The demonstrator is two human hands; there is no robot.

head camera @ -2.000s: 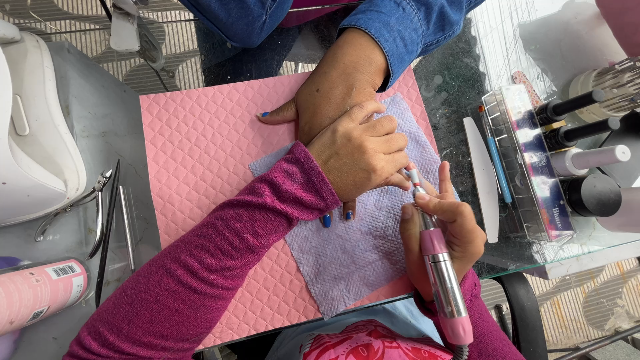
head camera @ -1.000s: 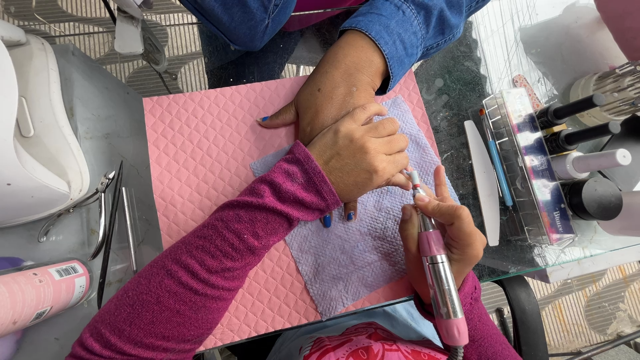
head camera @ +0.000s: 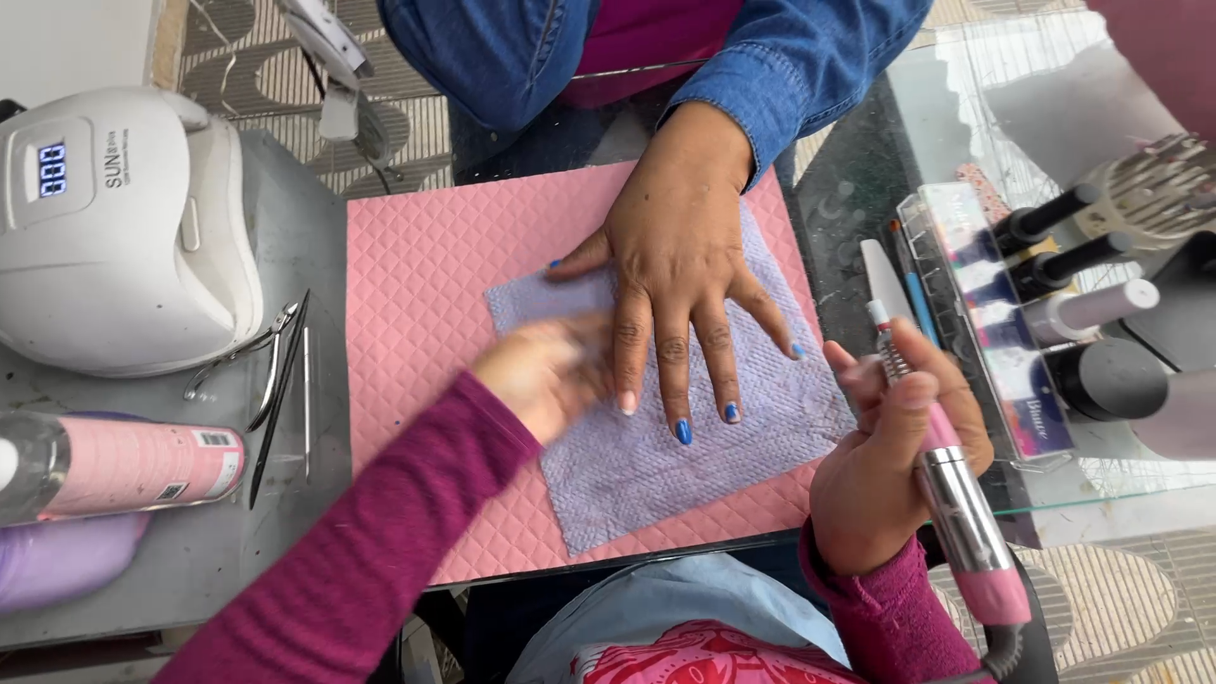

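Observation:
My right hand [head camera: 883,446] holds a pink and silver electric nail drill [head camera: 959,503], its pale bit pointing up, to the right of another person's hand. My left hand [head camera: 551,370] is blurred, beside the index finger of that person's hand [head camera: 679,228]; whether it touches the finger I cannot tell. The person's hand lies palm down, fingers spread, on a lilac textured towel [head camera: 627,494] over a pink quilted mat [head camera: 427,285]. Blue polish covers several nails at least in part; the index fingernail looks pale, without blue.
At the left are a white nail lamp [head camera: 114,247], a cuticle nipper [head camera: 271,351], thin metal tools [head camera: 307,399] and a pink-labelled bottle [head camera: 142,465]. Right of the mat lie a nail file [head camera: 885,275], a blue brush [head camera: 920,304], a clear case [head camera: 997,332] and polish bottles [head camera: 1092,313].
My left hand has let go of the person's hand and moved left. My right hand with the drill has moved right, away from the fingers. The person's fingers are now in full view.

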